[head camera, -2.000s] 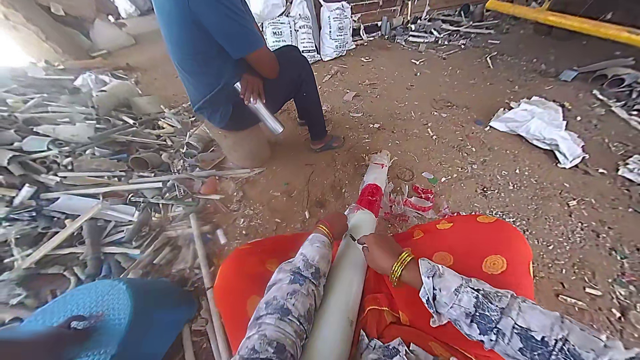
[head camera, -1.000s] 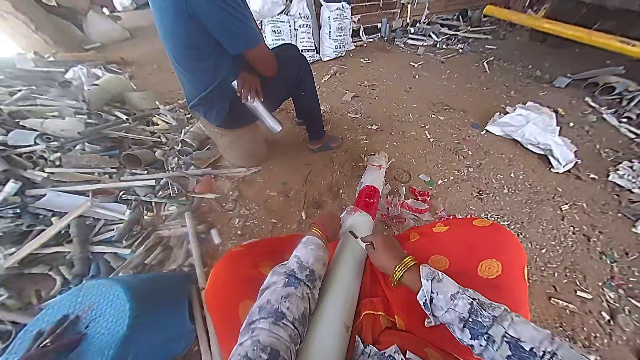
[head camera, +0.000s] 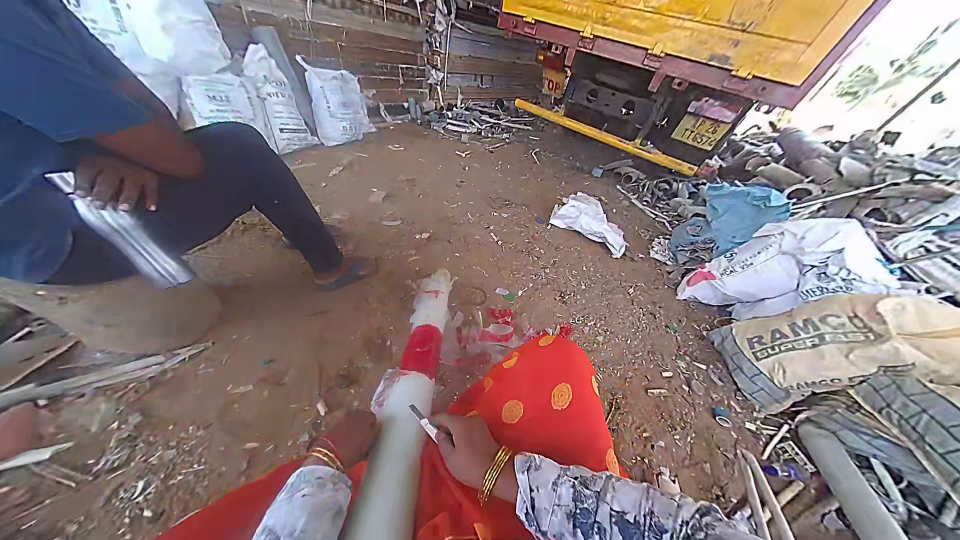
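Note:
A long whitish pipe (head camera: 391, 465) lies lengthwise over my lap, pointing away from me. Red wrapping (head camera: 421, 350) goes around it beyond my hands, with ragged translucent film (head camera: 382, 394) at the near edge of the red. My left hand (head camera: 351, 437) rests against the pipe's left side, its fingers partly hidden. In my right hand (head camera: 466, 446), on the right side, is a small flat metal blade (head camera: 424, 422), its tip at the pipe's surface. Red and clear scraps (head camera: 499, 328) lie on the soil beside the far part of the pipe.
At the left a seated person (head camera: 225, 176) holds a shiny metallic tube (head camera: 124, 232). White sacks (head camera: 334, 101) stand at the back, near a yellow truck (head camera: 675, 34). Scrap pipes (head camera: 784, 176), a cement sack (head camera: 832, 341) and a crumpled white sheet (head camera: 589, 221) lie to the right.
The view has swung to the right and up, bringing the truck and sacks into sight. Both hands remain at the pipe near the red wrapping.

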